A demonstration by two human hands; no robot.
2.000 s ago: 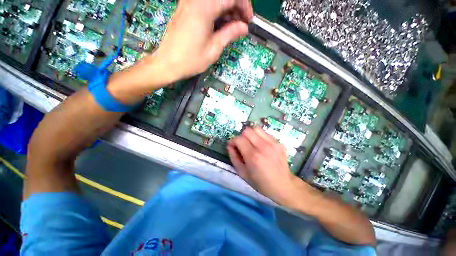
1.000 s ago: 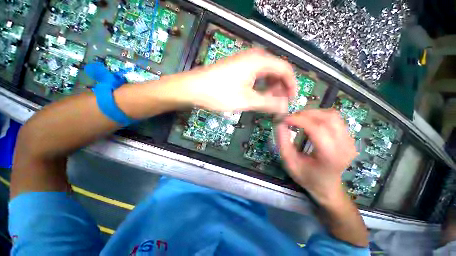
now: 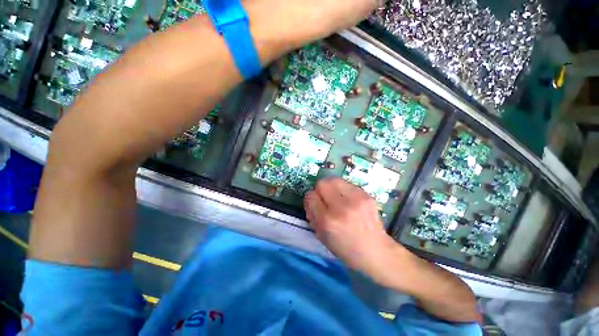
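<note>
Green circuit boards (image 3: 291, 156) lie in groups in a grey-green carrier (image 3: 253, 187) in front of me. My left hand (image 3: 332, 13) reaches over the far rail at the left end of the silvery component pile (image 3: 460, 46). The top edge cuts it off, so its fingers are hidden. A blue strap (image 3: 235, 36) is round its wrist. My right hand (image 3: 345, 213) is at the near side of the carrier, palm down with fingers curled, at the lower edge of a board (image 3: 372, 178) with white glare. Whether it holds anything cannot be seen.
Another carrier with small boards (image 3: 462, 161) lies to the right, and more boards (image 3: 82, 69) lie to the left, partly under my left arm. Metal rails run along the near side (image 3: 197, 200) and far side (image 3: 420, 73). A yellow item (image 3: 559, 76) is at the far right.
My hands were close together over the boards a second ago. My left hand has moved up to the pile, and my right hand has moved down and left to the near boards.
</note>
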